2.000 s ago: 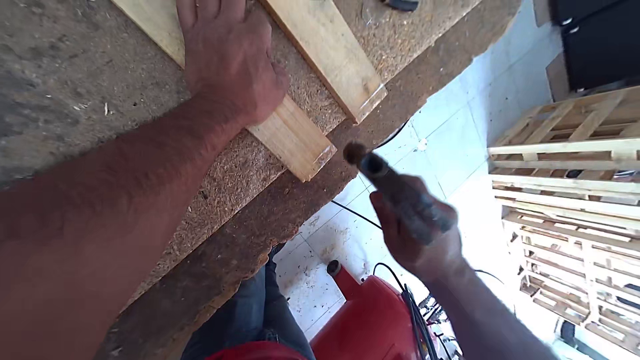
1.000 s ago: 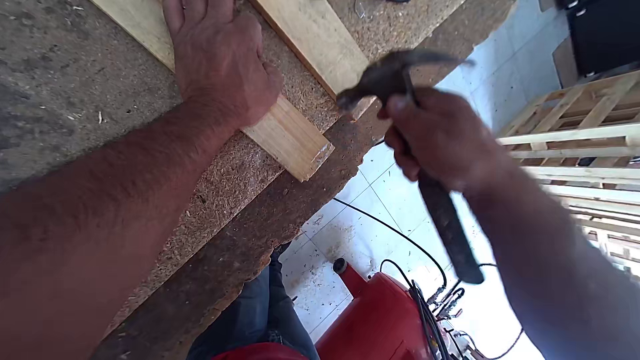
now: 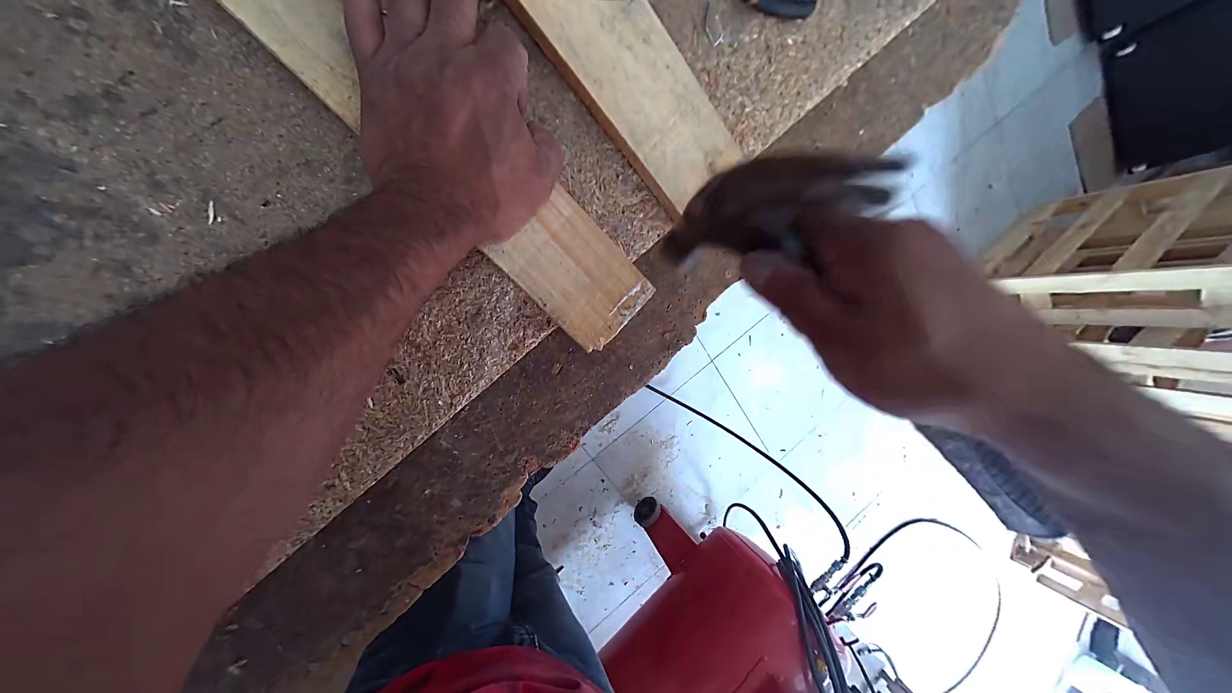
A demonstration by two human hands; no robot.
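Note:
My left hand (image 3: 452, 125) lies flat on a wooden board (image 3: 573, 269), pressing it against the particleboard bench top (image 3: 433, 337); the fingertips are cut off by the top edge of the view. My right hand (image 3: 866, 298) grips a claw hammer (image 3: 770, 197), blurred by motion. Its striking face is close to the end of a second wooden board (image 3: 645, 87), which lies roughly parallel to the first. Whether the face touches that board cannot be told. The end of the first board reaches over the dark lower edge of the bench.
A red tank (image 3: 722, 616) with black hoses stands on the tiled floor below the bench. Wooden pallets (image 3: 1136, 298) stand at the right, near a black cabinet (image 3: 1165, 77). A dark object (image 3: 784, 8) lies at the bench's top edge. Sawdust dots the floor.
The hammer has come up from beside the bench, over the floor, to the end of the second board. My left hand has stayed on the first board.

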